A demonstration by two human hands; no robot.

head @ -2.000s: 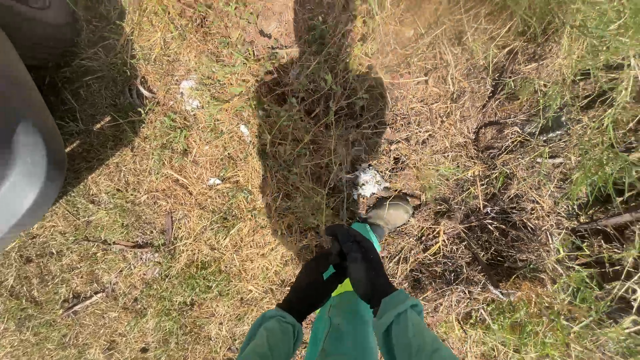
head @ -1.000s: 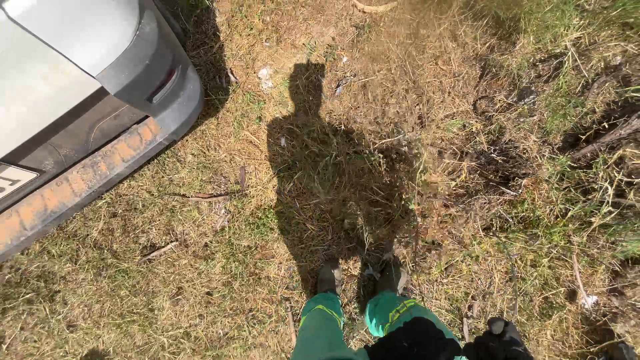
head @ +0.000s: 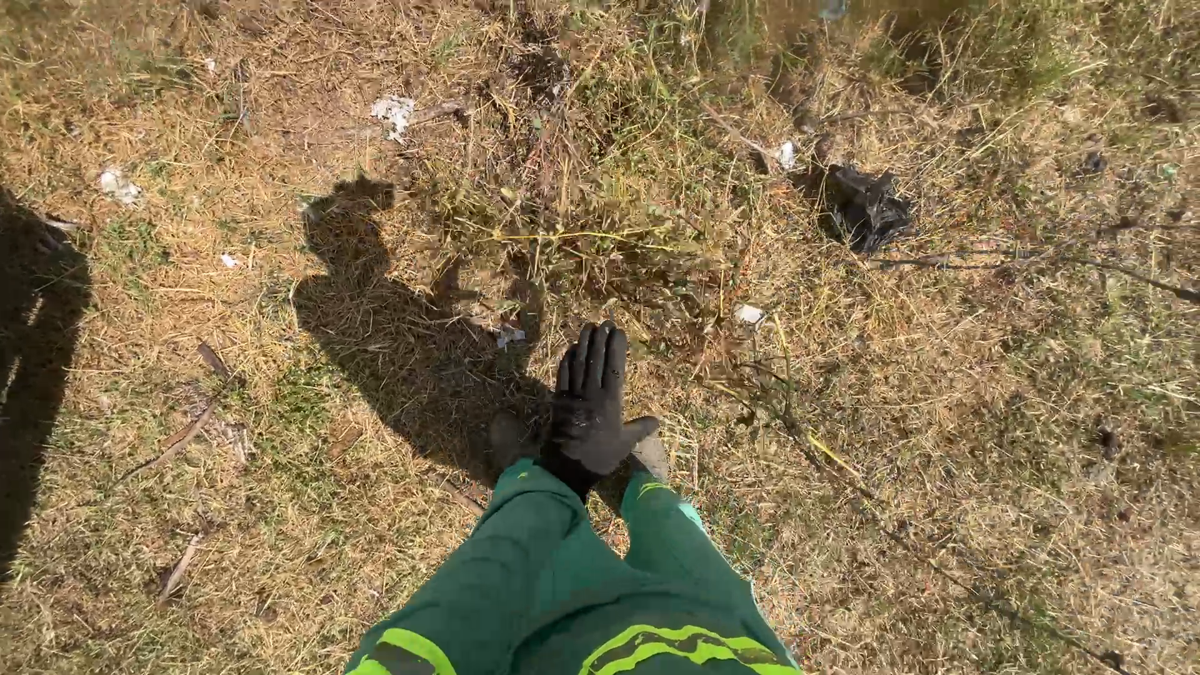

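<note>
My left hand (head: 592, 412), in a dark work glove, is held out above the ground between my lower legs. Its fingers point up the view, close beside each other, and the thumb sticks out to the right. It holds nothing that I can see. My right hand cannot be made out. Green clothing (head: 562, 581) with yellow-green bands fills the bottom middle. Partly behind the hand are my two shoes, the right one (head: 652, 455) showing beside the thumb.
Dry grass surrounds me. A crumpled black plastic piece (head: 864, 208) lies at upper right, and white scraps (head: 394, 114) lie at upper left. A thin dark strand or stem (head: 937, 558) crosses the right side. Sticks (head: 178, 441) lie at left, near a shadow at the edge.
The view has shifted much, and the vehicle at the left is out of sight. Two gloved hands were at the bottom right a second ago; now one shows at centre with its thumb spread.
</note>
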